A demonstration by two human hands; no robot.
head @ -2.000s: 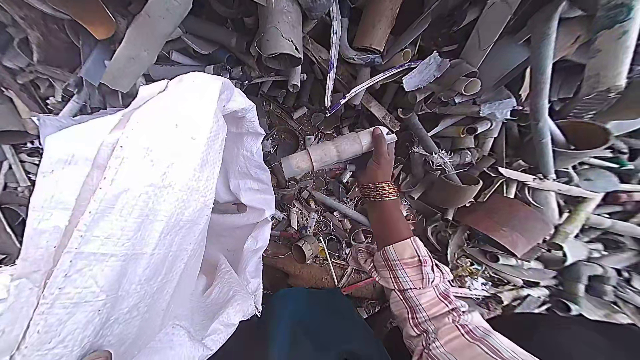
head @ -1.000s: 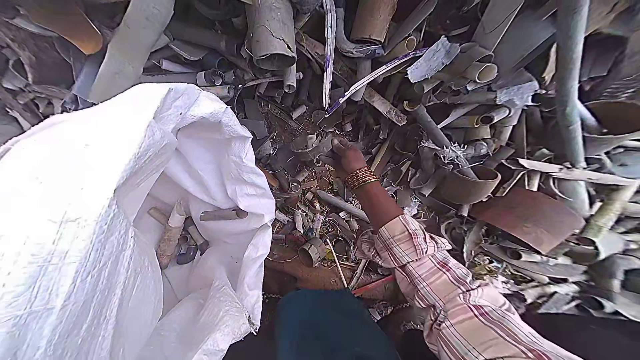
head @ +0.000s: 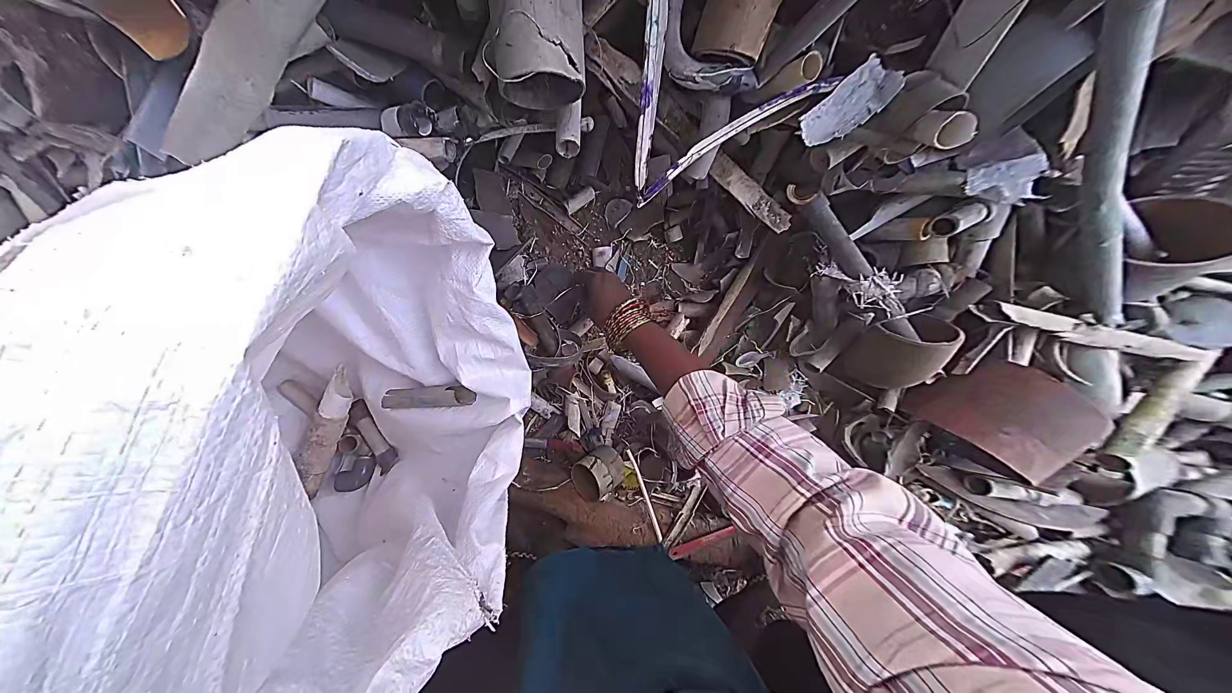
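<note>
My right hand (head: 604, 295), with bangles at the wrist and a plaid sleeve, reaches down into the scrap pile just right of a white woven sack (head: 173, 337). Its fingers are at a dark grey curved piece (head: 553, 289); whether they grip it cannot be told. The sack's mouth gapes toward the hand. Inside lie several pipe offcuts, among them a pale dirty pipe piece (head: 325, 433) and a short grey tube (head: 428, 397). My left hand is not in view.
Broken pipes surround the hand: a wide cracked grey pipe (head: 539, 58) above, a long grey pipe (head: 1112, 192) at right, and a reddish-brown curved sheet (head: 1011, 419). A split white strip (head: 652, 96) points down toward the hand. A short pipe ring (head: 597, 474) lies below.
Two seconds ago my right hand held a long pale pipe piece; it has left the hand, which has moved down left into the scrap. The sack's mouth now gapes wider, showing pieces inside.
</note>
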